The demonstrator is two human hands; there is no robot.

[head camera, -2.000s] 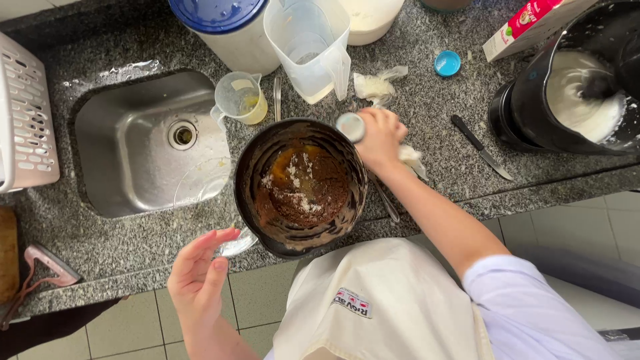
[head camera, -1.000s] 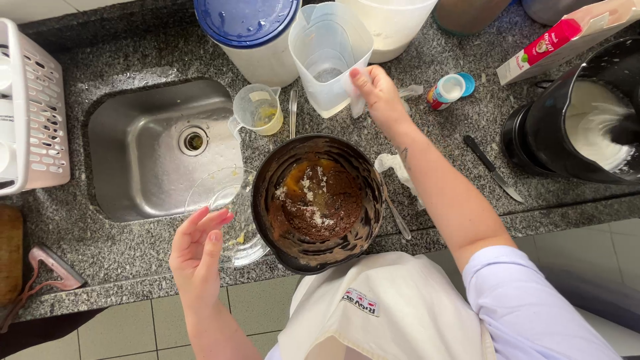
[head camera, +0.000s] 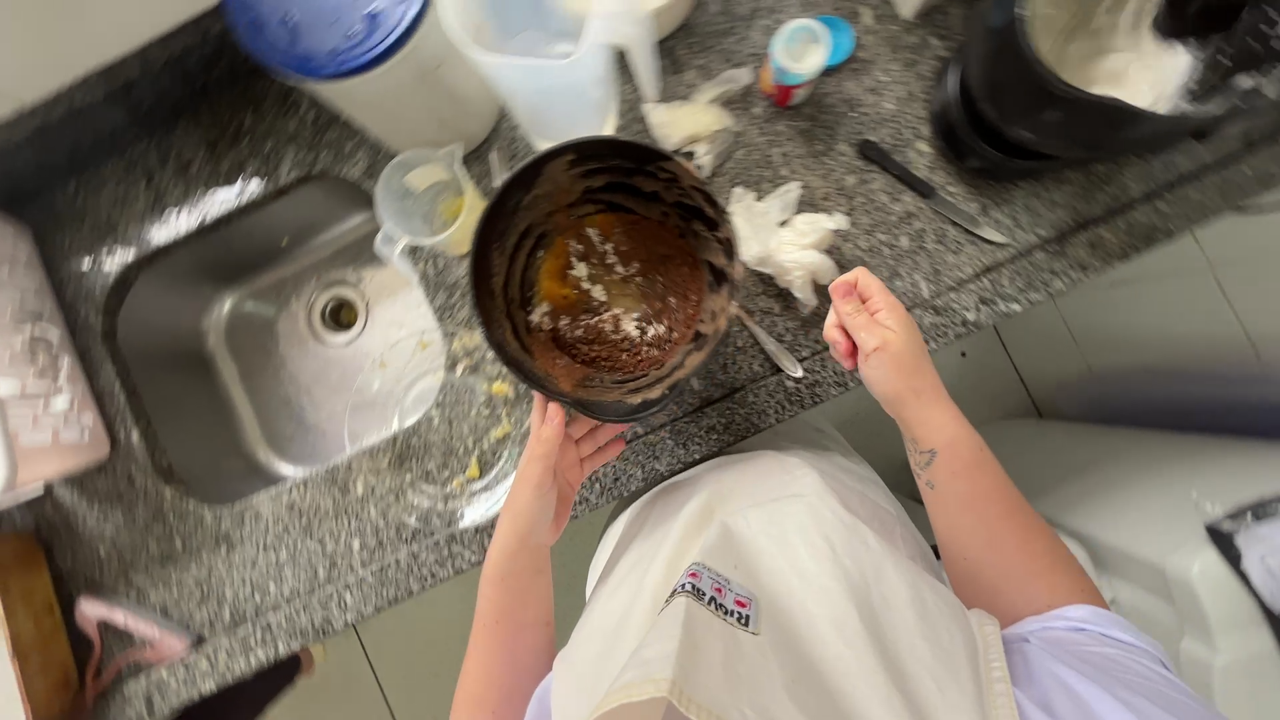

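A dark round bowl [head camera: 500, 330] with brown batter, white powder and a yellow patch inside is at the counter's front edge. My left hand [head camera: 562, 455] touches its near underside with the fingers apart. To the right of the bowl, my right hand [head camera: 868, 335] is curled closed, with nothing seen in it. A metal spoon handle [head camera: 768, 342] sticks out between the bowl and my right hand. Crumpled white plastic wrappers [head camera: 788, 238] lie just beyond. Farther back, a small jar [head camera: 795, 62] stands uncovered beside its blue lid [head camera: 838, 40].
A steel sink [head camera: 280, 330] is at left, with a small measuring cup [head camera: 428, 205] and a clear glass dish [head camera: 470, 470] near it. Behind stand a large plastic jug [head camera: 560, 85] and a blue-lidded tub [head camera: 390, 90]. A knife [head camera: 935, 192] lies before the black mixer [head camera: 1060, 100].
My right hand has left the jug and come down to the right of the bowl. My left hand has moved to the bowl's near side. The view has shifted and tilted.
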